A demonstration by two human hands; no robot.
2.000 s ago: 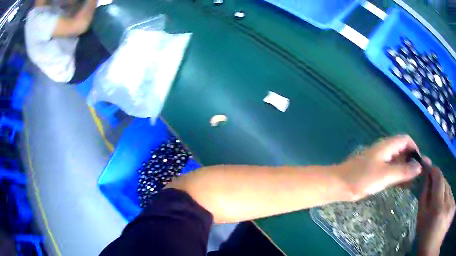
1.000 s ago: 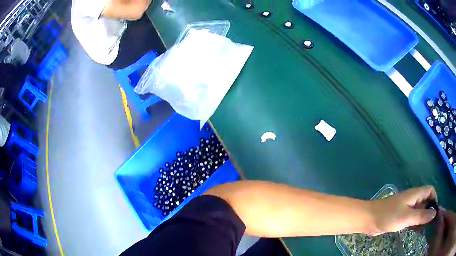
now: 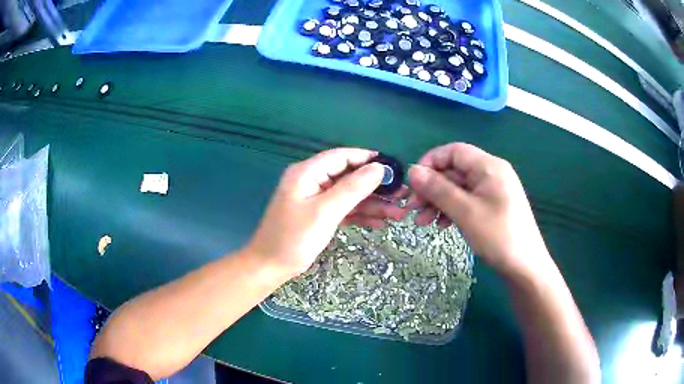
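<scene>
My left hand (image 3: pixel 319 195) holds a round black part (image 3: pixel 388 175) with a silver-white centre between thumb and fingers, above the far side of the clear plastic box (image 3: pixel 360 331). The box holds a heap of small silvery-green metal pieces (image 3: pixel 390 277). My right hand (image 3: pixel 480 202) is just right of the black part, its thumb and index fingertip pinched together. A tiny pale sliver seems to show at its fingertips, but it is too small to tell clearly. Fingers of both hands hang over the heap.
A blue tray (image 3: pixel 495 56) of black discs lies beyond my hands, with an empty blue tray (image 3: pixel 150 26) to its left. Discs (image 3: pixel 104 88) stand in a row at far left. White scrap (image 3: pixel 154 183), curved scrap (image 3: pixel 105 244) and plastic bag (image 3: pixel 26 214) lie left. A blue bin (image 3: pixel 73 330) shows below the table edge.
The view has swung right, so both hands, the clear box and the filled tray are now fully in sight. The black part is still in my left hand.
</scene>
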